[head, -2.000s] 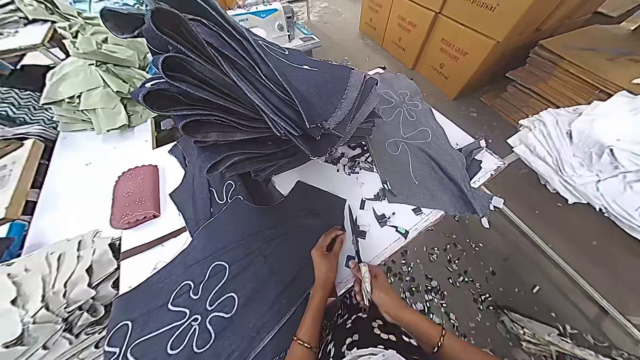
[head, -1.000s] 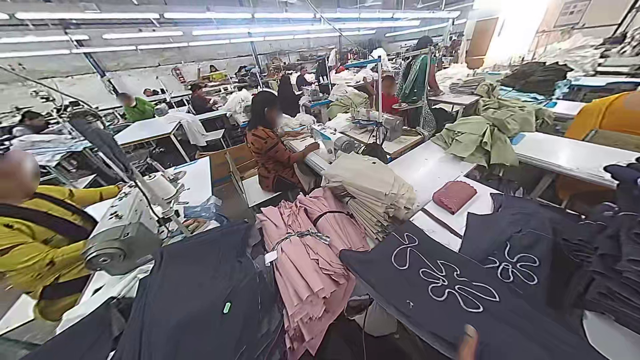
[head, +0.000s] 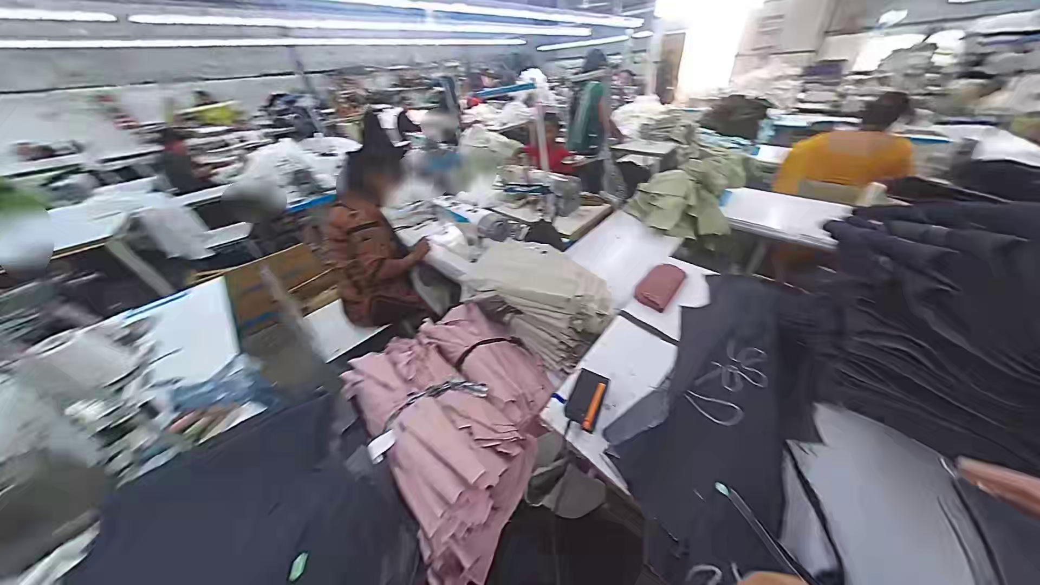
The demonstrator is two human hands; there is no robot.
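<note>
Dark denim-like panels with looped white cord flowers lie on the white table, right of centre. At the bottom edge shows only a sliver of my left hand, near a thin dark strip with a pale green tip. Part of my right hand enters at the right edge, over the table beside dark cloth; its grasp is hidden. A tall pile of dark folded cloth stands above it. A reddish-pink pouch and a black and orange object rest further left on the table. The frame is blurred.
Tied pink cloth bundles and a beige cloth stack stand left of the table. More dark cloth fills the lower left. A seated person in a patterned brown top and another in yellow are beyond.
The view has swung widely up and across the room. Two seconds ago both hands were over the dark panel with scissors; now only parts of them show. The black and orange object now shows on the table.
</note>
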